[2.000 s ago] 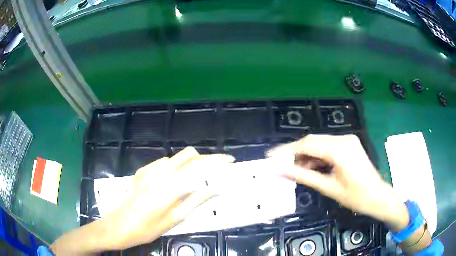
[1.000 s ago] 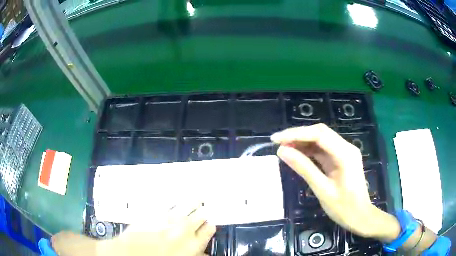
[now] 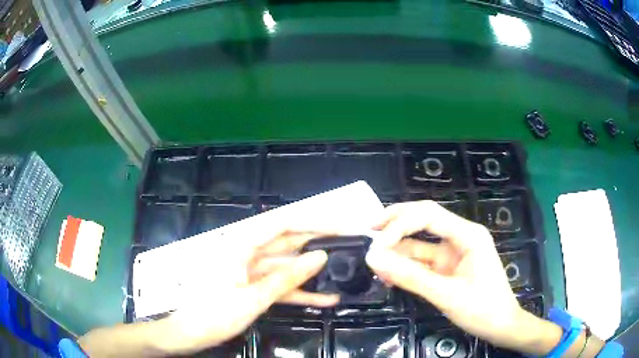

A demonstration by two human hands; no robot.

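Note:
A black camera unit [image 3: 341, 269] with a round lens is held over the tray, its front towards me. My left hand [image 3: 284, 273] grips its left side between thumb and fingers. My right hand [image 3: 427, 255] has thumb and forefinger pinched at its upper right; whether they also hold a small part cannot be told. A white liner sheet [image 3: 203, 252] lies tilted over the black blister tray [image 3: 298, 168], partly under my left hand. Ringed units [image 3: 433, 166] sit in pockets at the tray's right side. The hands hide the tray's middle.
Waiting units [image 3: 537, 124] lie on the green surface at upper right. Spare white sheets [image 3: 590, 259] lie right of the tray. A red-and-white card [image 3: 80, 247] and clear trays [image 3: 26, 203] lie at left. A grey metal post [image 3: 98, 87] stands at upper left.
My left hand has left the sheet and now holds a black unit. The sheet has tilted, its right end up. My right hand has moved slightly down to the unit.

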